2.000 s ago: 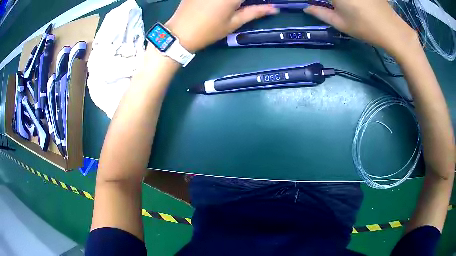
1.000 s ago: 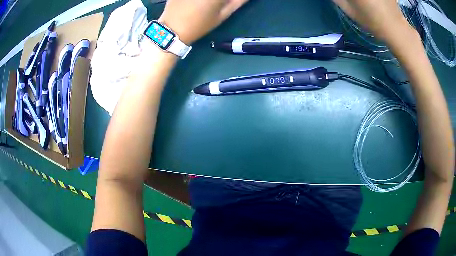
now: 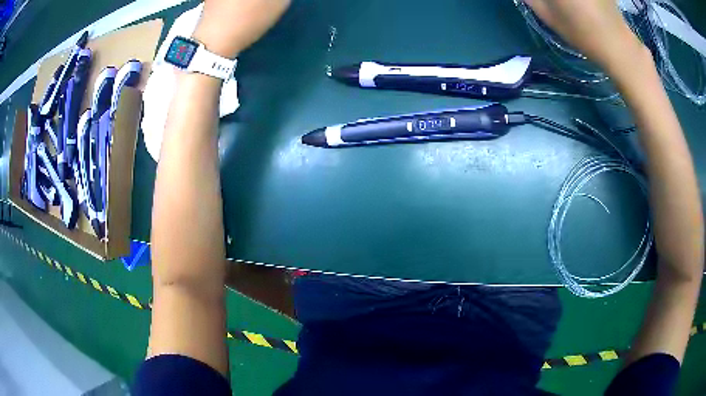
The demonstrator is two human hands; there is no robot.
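Two 3D pens lie side by side on the dark green mat, tips to the left. The upper pen point(image 3: 441, 75) shows its white side and small lit digits. The lower pen point(image 3: 410, 125) is black and lilac with lit digits. Thin cords leave their right ends. My left hand point(image 3: 244, 23) is at the top edge over the white cloth, left of the pen tips, its fingers cut off by the edge. My right hand point(image 3: 569, 15) is at the top right, also cut off, beside clear filament. Whether either hand holds anything is hidden.
A clear filament coil point(image 3: 600, 224) lies at the right near the front edge. More loose filament point(image 3: 673, 54) is at the top right. A brown cardboard tray point(image 3: 116, 186) with a jumbled batch of pens is at the left, beside the crumpled white cloth point(image 3: 159, 108). Small clear scraps lie near the upper pen's tip.
My left hand has moved left, away from the pens. The pen between my hands has left the picture. The upper pen has turned to show more of its white side.
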